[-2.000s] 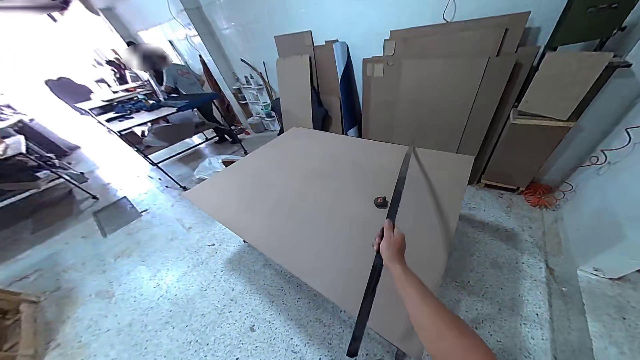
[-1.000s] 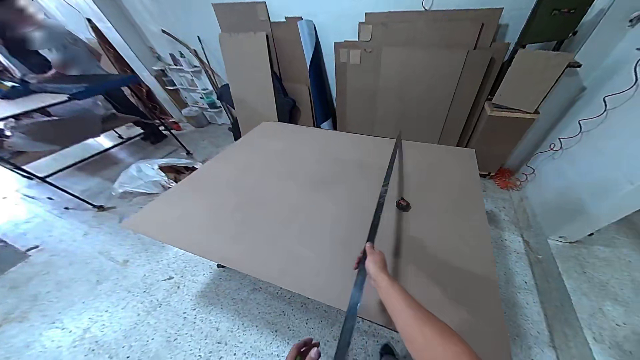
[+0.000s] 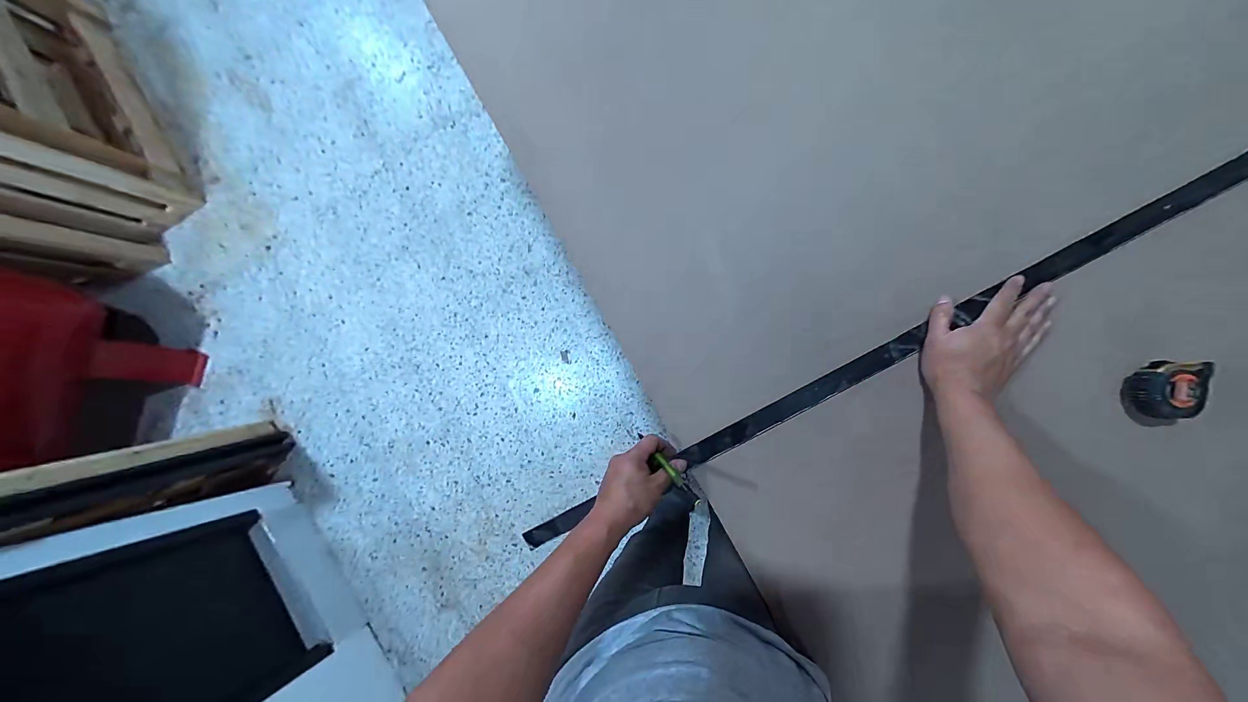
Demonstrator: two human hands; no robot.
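A long black straightedge (image 3: 819,392) lies diagonally across a large brown fiberboard sheet (image 3: 780,175), its lower end sticking out past the sheet's edge over the floor. My right hand (image 3: 980,341) rests spread on the straightedge, pressing it against the sheet. At the sheet's edge, my left hand (image 3: 634,486) pinches a thin green marking tool (image 3: 669,468), a pencil or pen, beside the straightedge. On the sheet, right of my right hand, sits a black and orange tape measure (image 3: 1168,391).
Speckled floor (image 3: 419,292) runs along the sheet's left edge. Wooden frames (image 3: 88,175) stand at the upper left, above a red object (image 3: 58,366). A white-edged black panel (image 3: 146,604) lies at the lower left.
The view has swung down to the sheet's near edge. My right hand has gone from gripping the straightedge to lying spread on it. My left hand now holds the green tool at the edge.
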